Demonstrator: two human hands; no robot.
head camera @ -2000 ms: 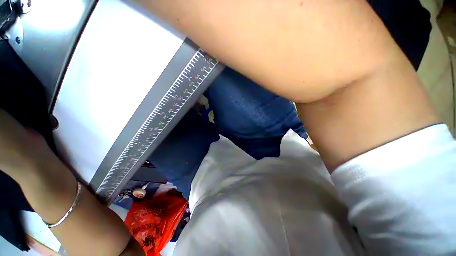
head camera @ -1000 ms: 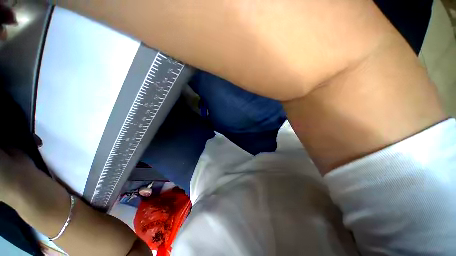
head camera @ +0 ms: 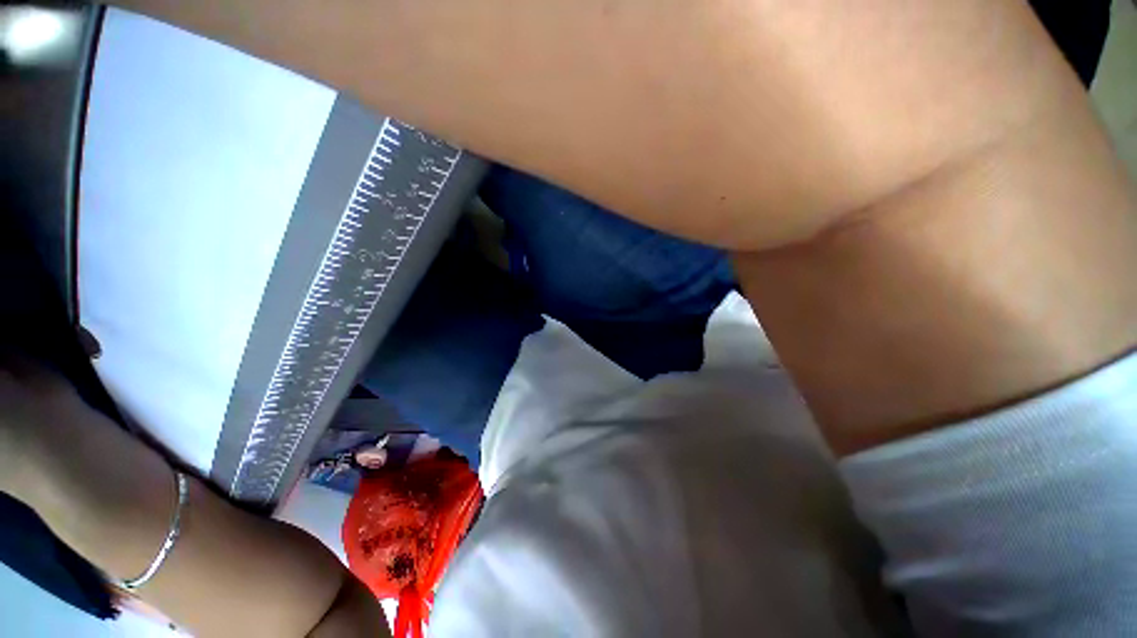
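Note:
My left hand (head camera: 50, 430) is dim and cut off by the left edge; its fingers do not show clearly. A thin silver bracelet (head camera: 171, 538) is around that wrist. My right forearm crosses the top of the picture, and the right hand is outside it. Black cloth (head camera: 35, 237) lies at the left, beside and partly under the left hand. The grey sewing machine bed (head camera: 56, 56) shows only as a blurred corner at top left. A small dark oval piece (head camera: 89, 343) sits at the bed edge.
The white table (head camera: 200, 212) has a ruler strip (head camera: 337, 293) along its front edge. Below it are my blue-clad legs (head camera: 461, 349) and a white garment (head camera: 648, 499). A red plastic bag (head camera: 405, 523) and a small pinkish item (head camera: 372, 457) are at lower centre-left.
The view has shifted, so less of the machine bed shows at top left. The fingertips seen there one second ago are out of the picture. The right forearm fills more of the view.

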